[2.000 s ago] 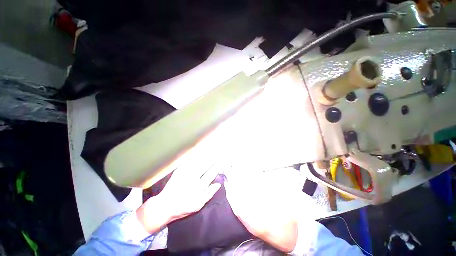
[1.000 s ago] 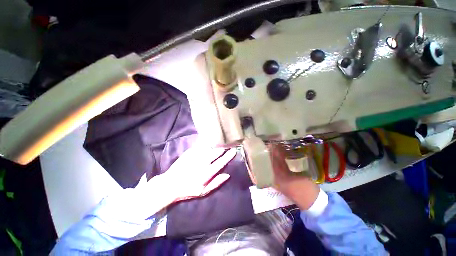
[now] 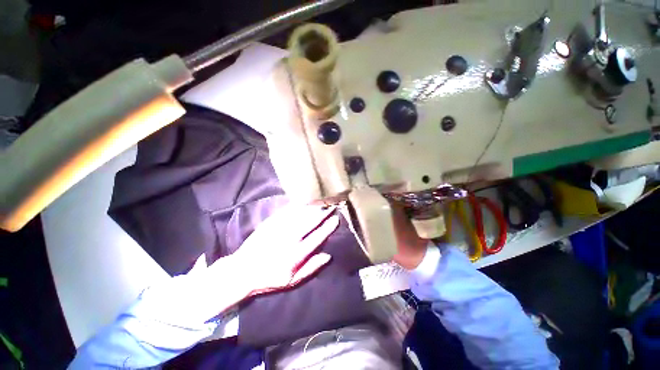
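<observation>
A dark purple-black garment panel [image 3: 311, 303] lies on the white table under the left end of the cream sewing machine head [image 3: 434, 94]. My left hand [image 3: 278, 242] lies flat on the panel, overexposed by the lamp, its fingertips close to the needle area [image 3: 336, 202]. It grips nothing. My right hand [image 3: 411, 242] is beside the needle area, mostly hidden behind the pale guard [image 3: 375, 224] and the head. Its fingers cannot be seen. A thin pale thread loops over the lap.
The lamp shade [image 3: 94, 137] on its ribbed gooseneck [image 3: 260, 32] hangs over the table at the left. Yellow and red handled snips [image 3: 488, 225] and black-handled scissors [image 3: 532, 206] lie right of my right hand. The printed ruler [image 3: 383, 280] runs along the near edge.
The view has shifted right, along the machine. My right hand has left the panel and moved behind the guard near the needle area. My left hand remains spread on the panel.
</observation>
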